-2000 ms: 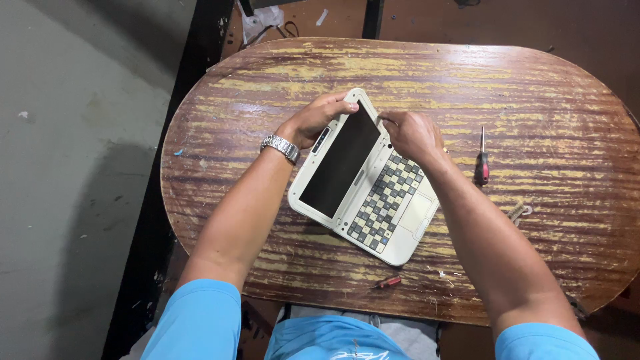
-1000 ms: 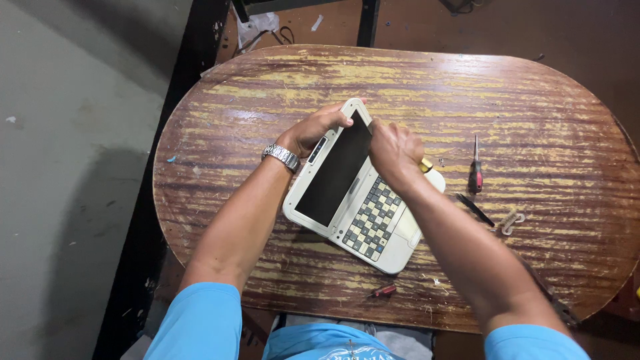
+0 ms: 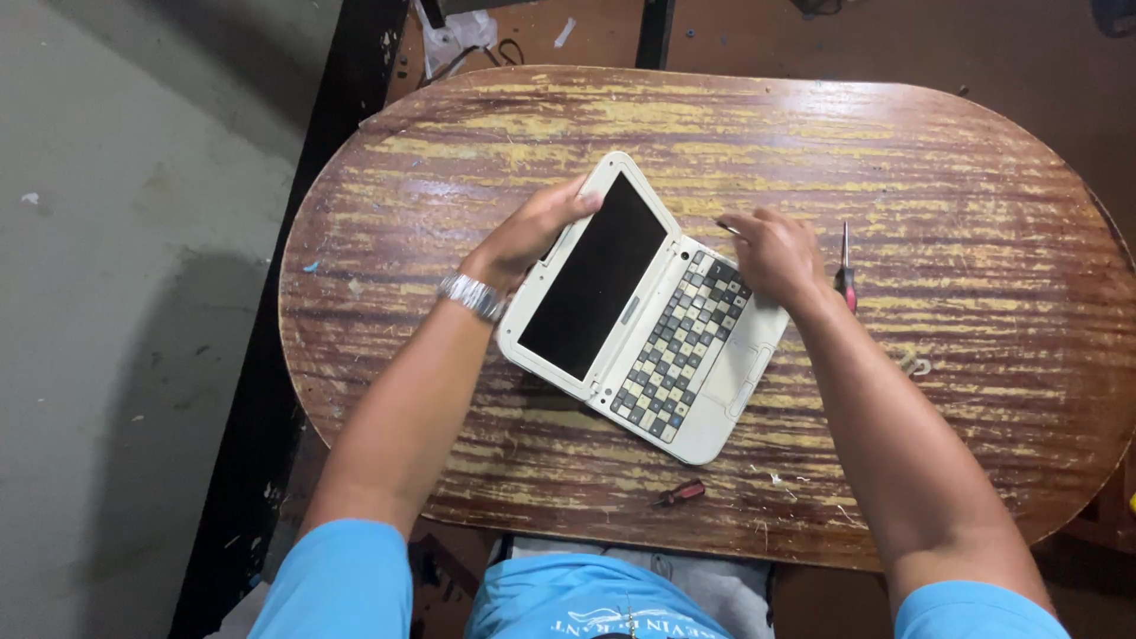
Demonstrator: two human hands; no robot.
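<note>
A small white laptop (image 3: 728, 390) lies tilted on the wooden table, its lid open and its screen (image 3: 595, 275) dark. The keyboard (image 3: 688, 346) has mixed dark and pale keys. My left hand (image 3: 537, 226) grips the lid's outer edge, thumb on the bezel near the upper corner. Over the right end of the keyboard side, my right hand (image 3: 777, 257) holds a thin dark tool (image 3: 728, 227), mostly hidden by the fingers. To its right lies a screwdriver (image 3: 848, 275) with a red and black handle. A short red screwdriver (image 3: 682, 493) rests below the laptop.
The oval table (image 3: 1003, 222) has a worn, streaked top. A small pale part (image 3: 914, 364) lies beside my right forearm, and pale scraps (image 3: 777, 479) lie near the front edge. Beyond the far edge are a white plastic bag (image 3: 457, 35) and a dark cable (image 3: 506, 53).
My right hand has moved from the lid's hinge side to beyond the keyboard's right end. A dark tool seen on the table right of the laptop one second ago no longer shows there.
</note>
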